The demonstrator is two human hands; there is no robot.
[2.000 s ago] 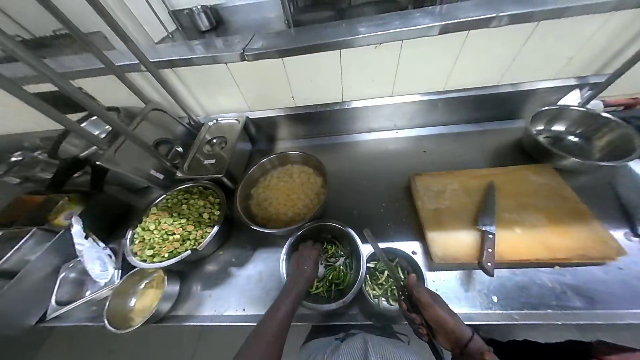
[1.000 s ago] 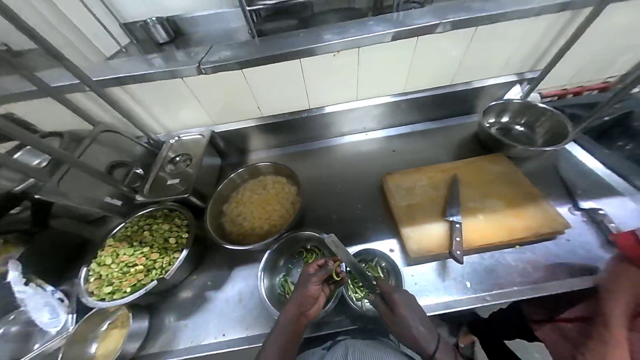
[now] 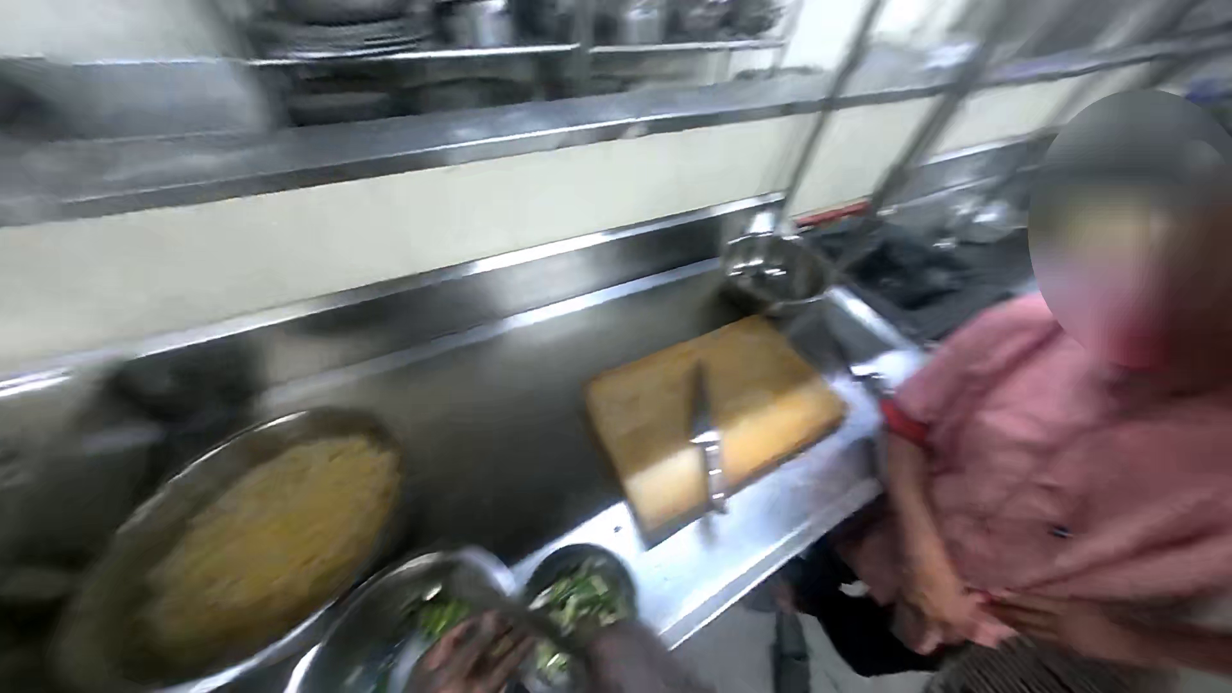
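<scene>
At the bottom edge, my left hand [image 3: 472, 654] is over the steel bowl with green vegetable pieces [image 3: 438, 616]; blur hides whether it holds anything. Close on its right, my right hand [image 3: 626, 659] is cut by the frame edge, with the blurred dark blade of a knife [image 3: 553, 630] running up-left from it. Beneath the blade sits a smaller bowl of cut green pieces [image 3: 582, 597]. Left of these stands a large steel bowl of pale yellow pieces [image 3: 279, 539]. A second knife [image 3: 707, 443] lies on the wooden cutting board [image 3: 635, 404], its handle toward the near edge.
A person in a pink shirt [image 3: 1049, 462] stands at the right beside the counter's end, hands together low in front. An empty steel bowl [image 3: 775, 269] is behind the board. Upright metal posts [image 3: 837, 106] rise at the back near a steel shelf [image 3: 481, 135].
The view has swung strongly to the right, bringing the person in pink into sight. One second ago my left hand was raised by the blade over the bowls; now both hands are low in view.
</scene>
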